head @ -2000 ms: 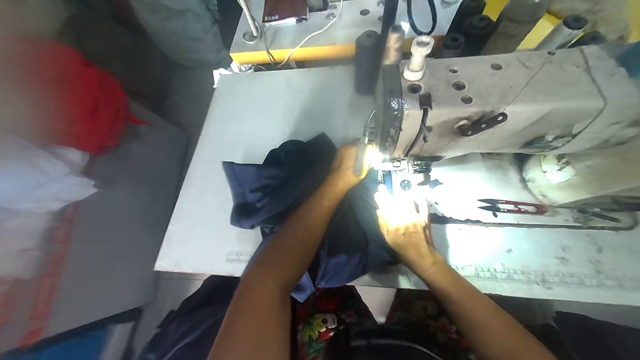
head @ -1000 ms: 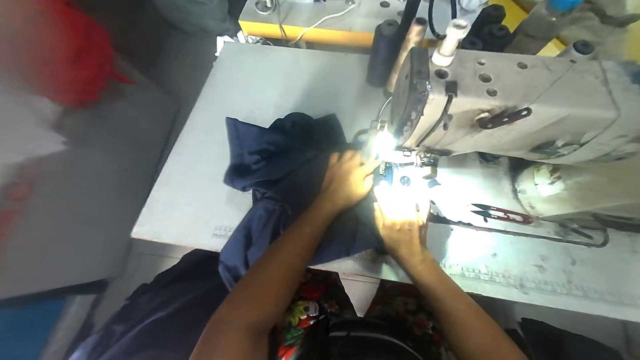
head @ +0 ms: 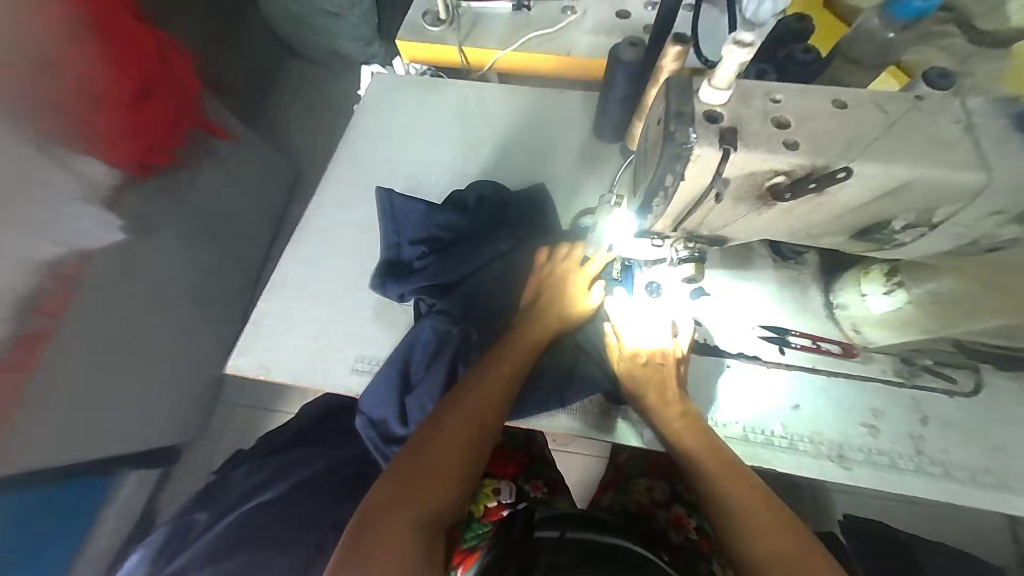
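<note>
Navy cloth (head: 448, 248) lies in folds on the pale sewing table (head: 320, 264), partly hanging over its front edge. My left hand (head: 564, 284) rests on it with fingers spread, just left of the needle area of the sewing machine (head: 832, 160). Beside the presser foot, my right hand (head: 646, 344) presses down at the cloth's right edge, its fingertips washed out by the machine's bright lamp (head: 624, 222). Whether those fingers pinch the cloth is hidden by the glare. Red-handled thread snips (head: 812, 342) lie to the right of my right hand.
Dark thread cones (head: 620, 88) stand behind the machine head, near a second machine table with a yellow edge (head: 512, 60). More dark cloth (head: 280, 488) hangs below the table at the front left. Red cloth (head: 152, 88) lies at the far left.
Since the oldest frame, my left hand has drawn back from the needle area and lies flatter on the cloth. The cloth's folds have shifted on the table.
</note>
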